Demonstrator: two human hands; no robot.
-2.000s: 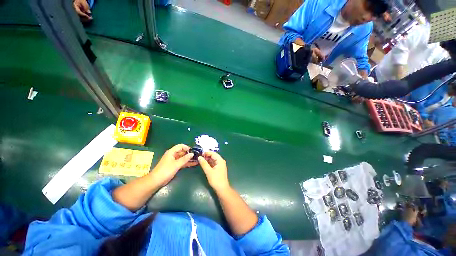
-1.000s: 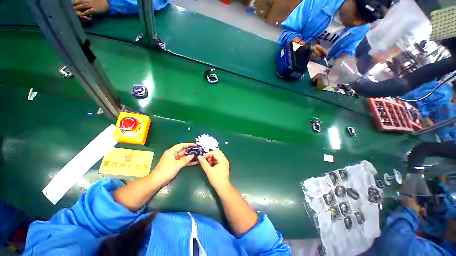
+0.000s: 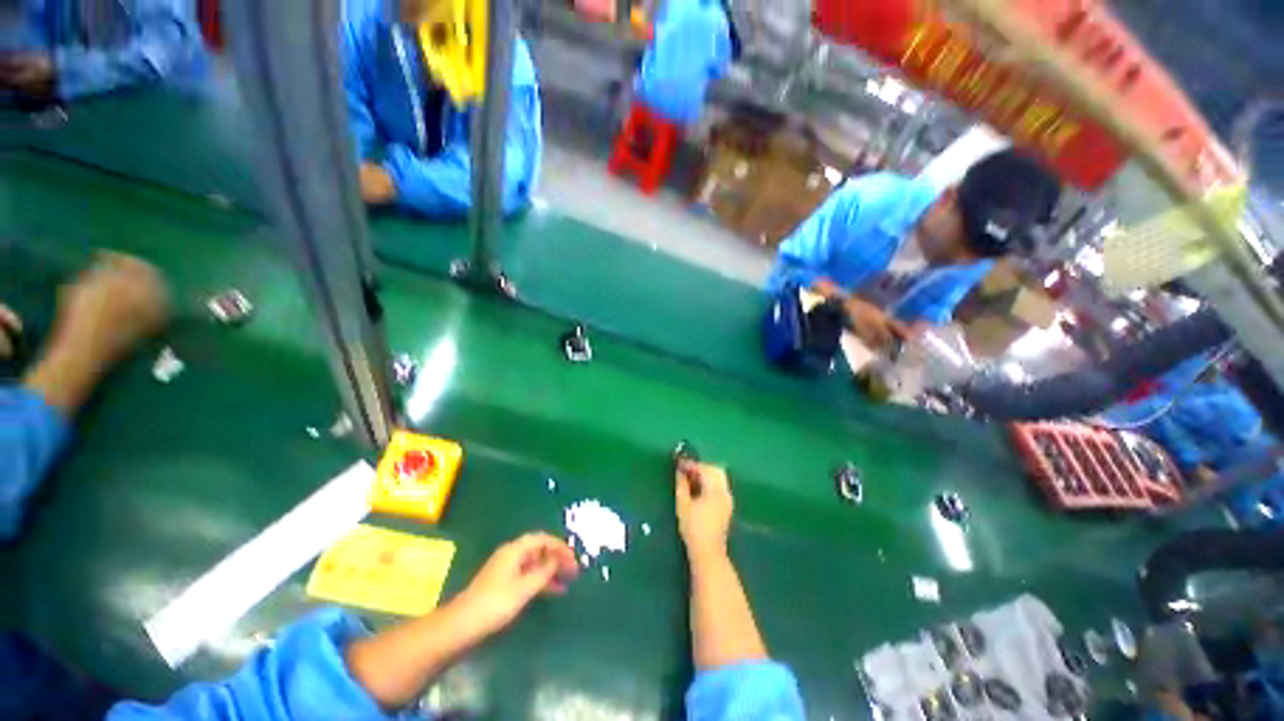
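My right hand (image 3: 704, 510) is stretched out onto the green conveyor belt (image 3: 634, 402), with its fingertips at a small dark unit (image 3: 686, 454). The unit shows just beyond the fingers; whether they grip it is unclear. My left hand (image 3: 521, 575) is over the near side of the belt, its fingers curled close together, and I see no unit in it. A loose pile of small white parts (image 3: 597, 527) lies between my hands, just beyond the left one, with a few bits scattered around it.
A yellow stop box (image 3: 417, 475), yellow label (image 3: 380, 569) and white strip (image 3: 261, 563) lie left. A metal post (image 3: 317, 240) stands behind them. Other units ride the belt. A white sheet (image 3: 1035, 634) with dark units lies right, a red tray (image 3: 1096, 468) beyond. Workers sit around.
My hands have parted. The right reached forward onto the belt; the left stayed near the white pile without the unit. The view has tilted up, and another person's hand has appeared at far left.
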